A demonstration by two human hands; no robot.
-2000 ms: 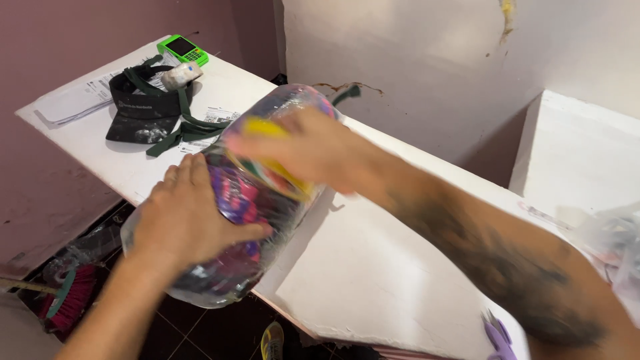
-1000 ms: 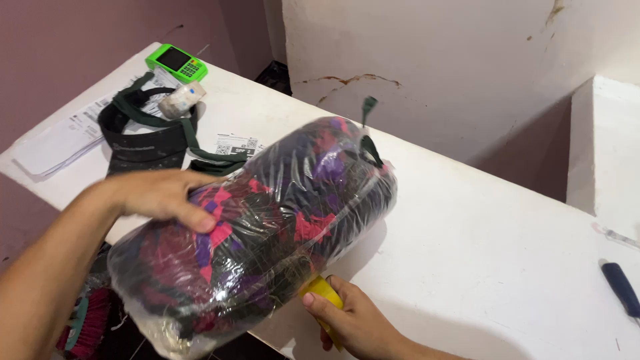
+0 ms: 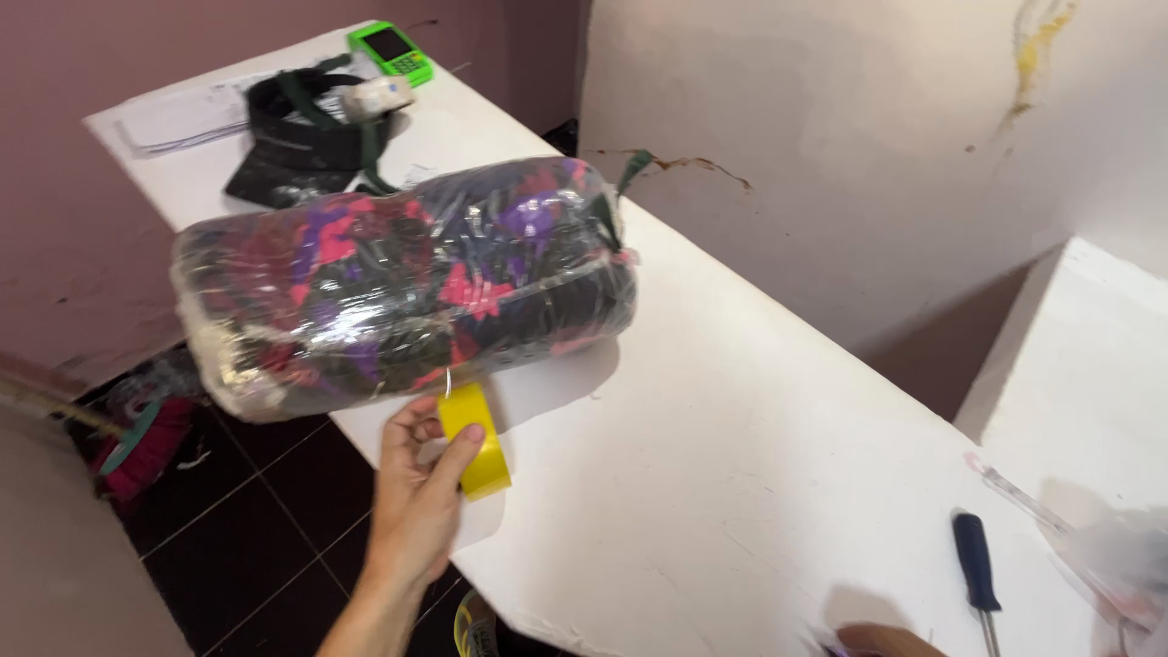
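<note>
A plump bundle of camouflage-patterned fabric in pink, purple and black [image 3: 411, 283], wrapped in clear plastic, lies across the white table, its left end past the table's edge. A dark green strap [image 3: 634, 172] sticks out at its right end. My left hand [image 3: 420, 493] grips a yellow roll of tape [image 3: 476, 443] just below the bundle, and a strip of tape seems to run up to the plastic. At the bottom edge, my right hand [image 3: 885, 641] is mostly cut off, beside a small purple piece; what it holds cannot be made out.
A navy-handled screwdriver [image 3: 975, 561] and a clear plastic bag [image 3: 1118, 557] lie at right. Behind the bundle are a black visor [image 3: 301, 146], papers [image 3: 182, 119], a small pale roll [image 3: 376, 99] and a green card terminal [image 3: 391, 53]. A broom [image 3: 151, 447] is on the dark tiled floor.
The yellow tape roll has passed from my right hand to my left. My left hand has left the bundle's top for its lower side, and my right hand has moved to the bottom edge.
</note>
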